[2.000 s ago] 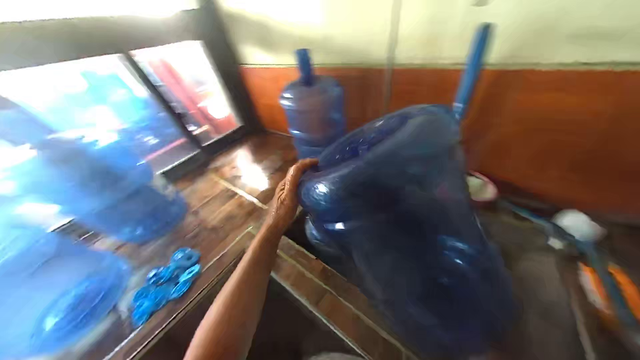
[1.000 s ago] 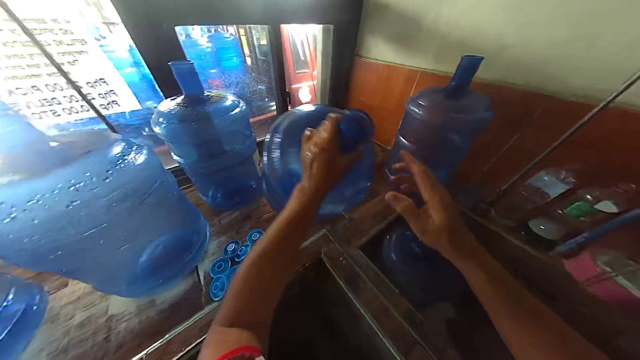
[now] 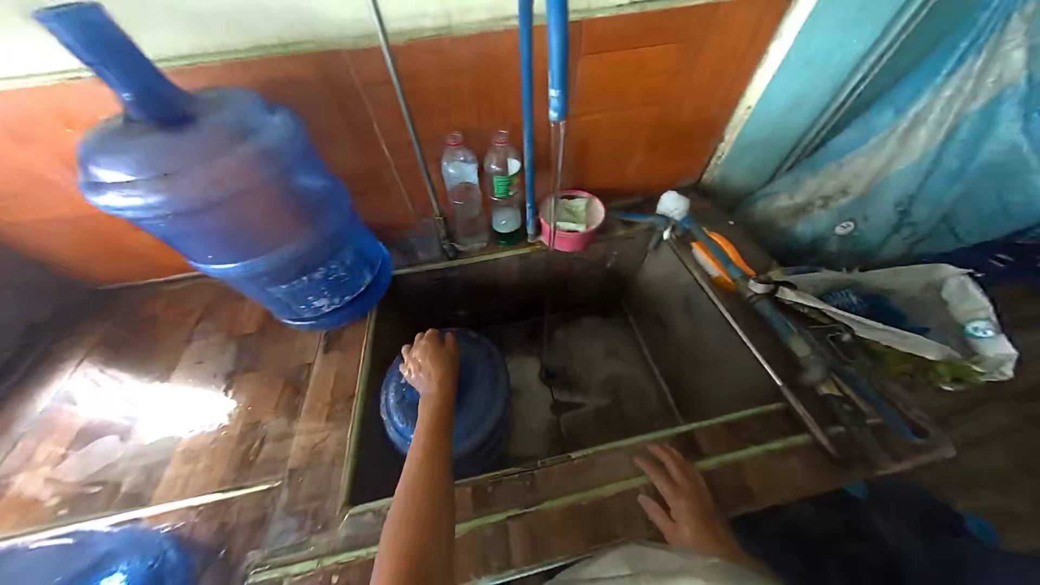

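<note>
A blue plastic water jug (image 3: 479,398) stands in the sunken sink (image 3: 674,325), at its left side. My left hand (image 3: 431,363) lies with curled fingers on the top of this jug, at its neck. My right hand (image 3: 678,504) is spread over the sink's near edge and holds nothing. From a blue pipe (image 3: 557,73) above the sink a thin stream of water runs down. Another blue jug (image 3: 260,203), with a blue cap piece on its long neck, stands on the tiled counter left of the sink.
Two plastic bottles (image 3: 465,195) and a pink tub (image 3: 573,236) line the sink's back edge beside a metal rod (image 3: 410,122). Tools with orange handles (image 3: 719,256) and a white sack (image 3: 967,317) lie at the right. Part of another blue jug (image 3: 97,561) shows bottom left.
The view has swung right to the sink. My left hand, on a jug on the counter one second ago, is now on the jug in the sink. My right hand is lower, near the sink's edge.
</note>
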